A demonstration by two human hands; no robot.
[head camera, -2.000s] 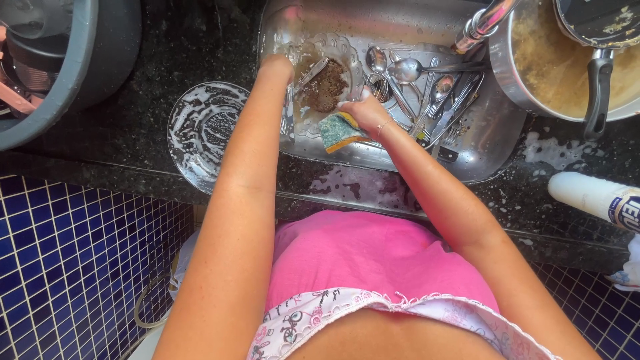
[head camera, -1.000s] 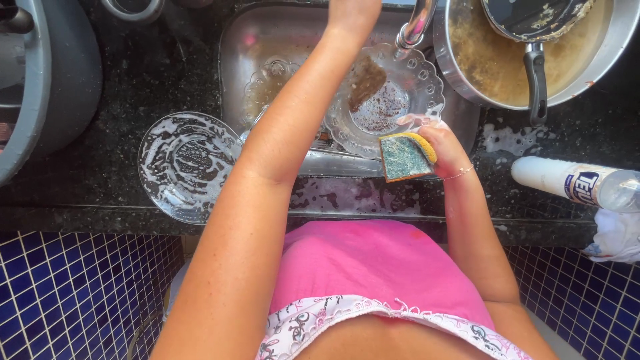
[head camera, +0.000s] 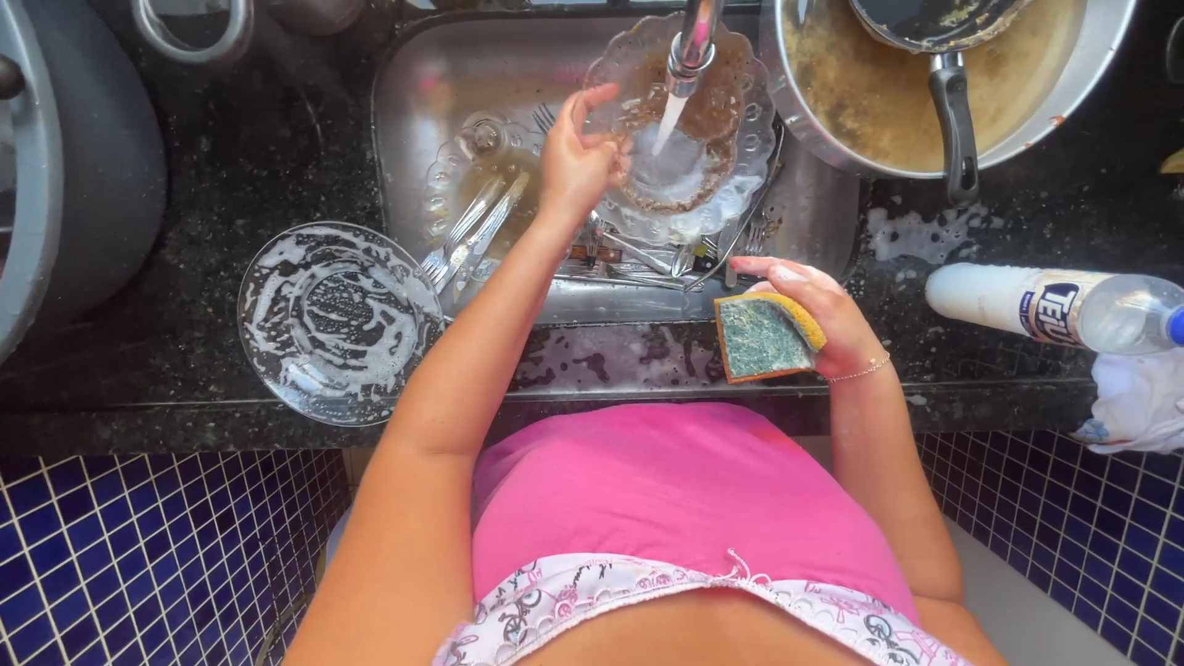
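Observation:
Water runs from the faucet (head camera: pixel 692 57) onto a scalloped glass dish (head camera: pixel 689 139) with brown residue and some foam. My left hand (head camera: pixel 585 155) grips that dish by its left edge, over the steel sink (head camera: pixel 407 74). A worn green and yellow sponge (head camera: pixel 763 338) is in my right hand (head camera: pixel 819 305), just in front of the sink's right part. Another scalloped glass dish (head camera: pixel 449 176) lies in the sink with forks (head camera: pixel 458 242) on it. More cutlery (head camera: pixel 638 264) is under the held dish. On the counter at the left sits a soapy glass plate (head camera: pixel 340 324).
A large metal pot (head camera: pixel 805 120) of murky liquid stands right of the sink, with a small black-handled pan (head camera: pixel 953 120) over it. A plastic bottle (head camera: pixel 1045 303) lies on the counter above a white cloth (head camera: pixel 1142 398). A big grey tub (head camera: pixel 102 176) occupies the left.
The scalloped dish, now in my left hand, is under running water; no stream was visible earlier. My right hand, with the sponge, has moved from over the cutlery toward the sink's front edge.

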